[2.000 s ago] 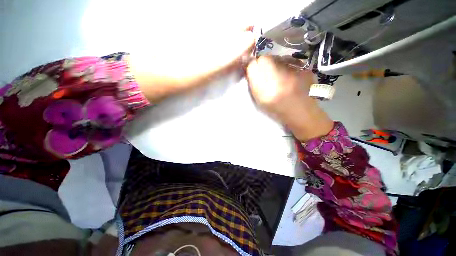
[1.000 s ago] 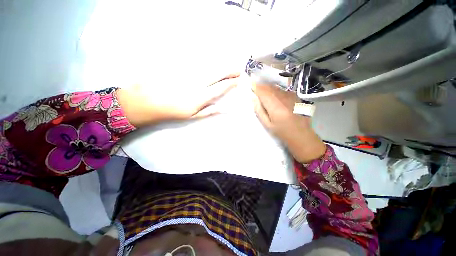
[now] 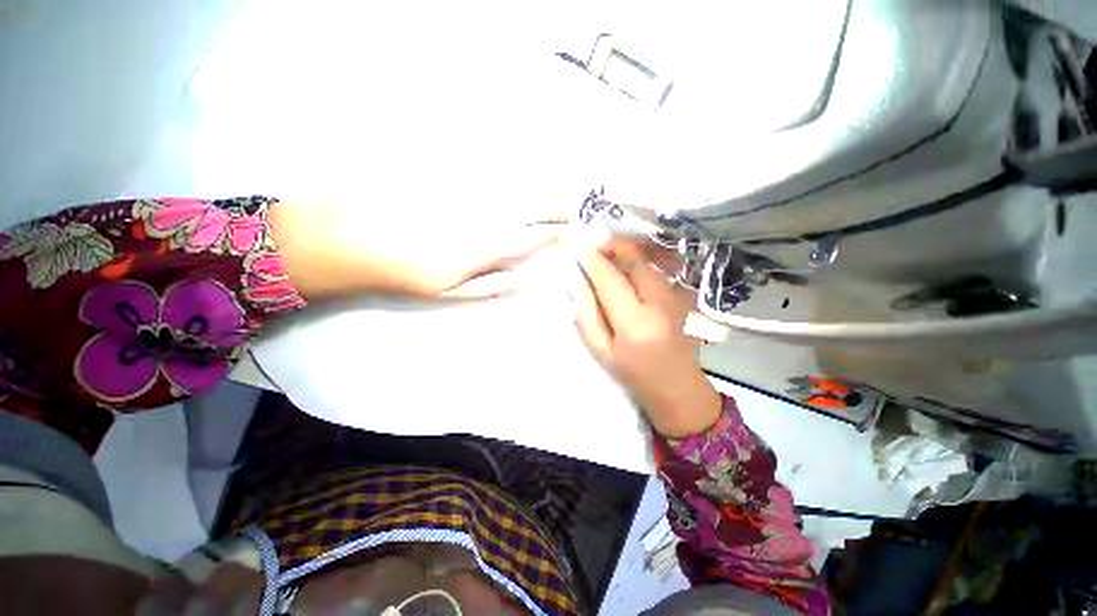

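A white cut piece (image 3: 445, 373) lies on the bright white table, its curved lower edge at the front; its upper edges are lost in glare. My left hand (image 3: 445, 259) lies flat on the fabric, fingers pointing right toward the needle, partly washed out. My right hand (image 3: 632, 313) is at the presser foot (image 3: 599, 211), its fingertips pressed on the fabric just below the foot; whether they pinch it is hidden. The needle itself is too small and bright to make out.
The sewing machine head (image 3: 890, 157) fills the upper right. Red-orange and black thread snips (image 3: 830, 392) lie right of the machine bed, near crumpled thread waste (image 3: 920, 463). White fabric (image 3: 150, 481) hangs at lower left. A checked apron (image 3: 397, 505) is below the table.
The view has shifted, so the machine head looks larger. My hands have moved from close together at the needle to apart, the left now flat on the fabric.
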